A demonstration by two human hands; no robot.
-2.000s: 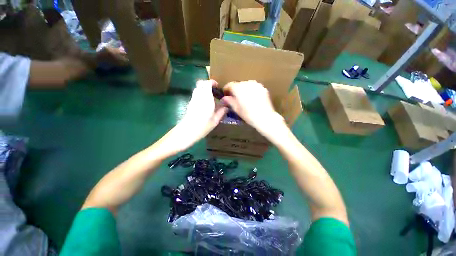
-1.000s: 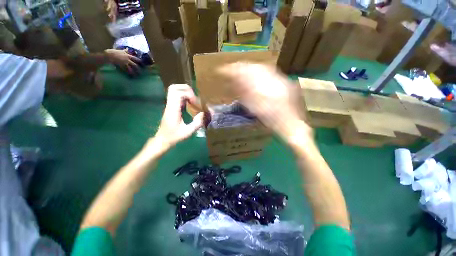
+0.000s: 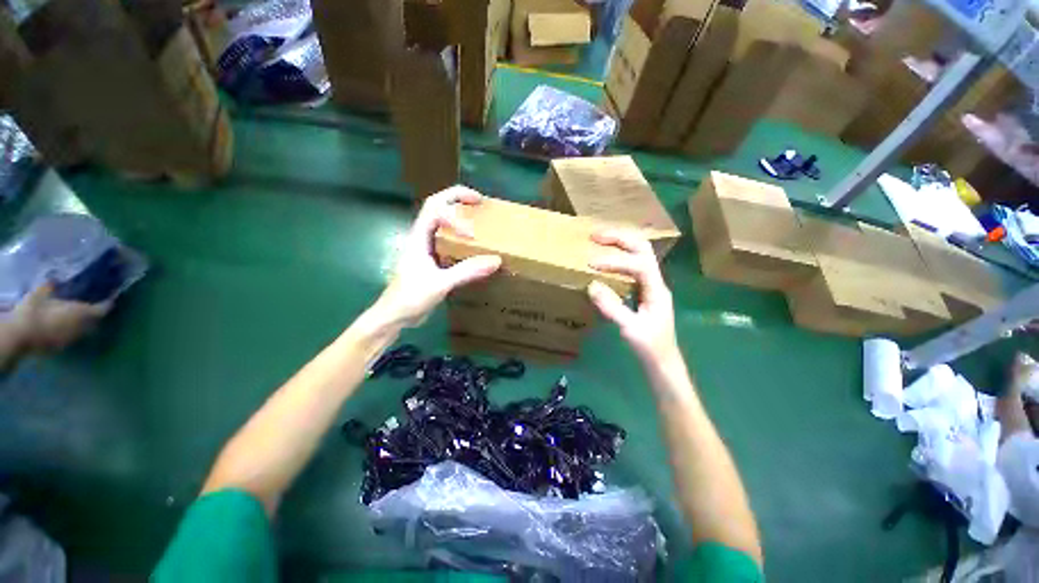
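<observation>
A small brown carton (image 3: 518,313) with dark printing stands in front of me, its lid folded down over the top. My left hand (image 3: 439,245) holds the lid's left end, thumb on the front edge. My right hand (image 3: 630,285) grips the lid's right end, fingers on top and thumb at the front. The carton's inside is hidden. A heap of black coiled cables (image 3: 479,427) lies nearer to me, with a crinkled clear plastic bag (image 3: 513,518) at its near edge.
Another closed carton (image 3: 615,194) stands just behind. More closed cartons (image 3: 866,268) stand in a row at right. A bubble-wrapped item (image 3: 558,120) lies beyond. White wrap (image 3: 951,438) lies at right. At left another person's hand (image 3: 51,319) holds a wrapped dark item.
The carton's lid has gone from upright to folded down, and both my hands are now on it. Another closed carton and a bubble-wrapped item show behind. The person's hand at left has come nearer.
</observation>
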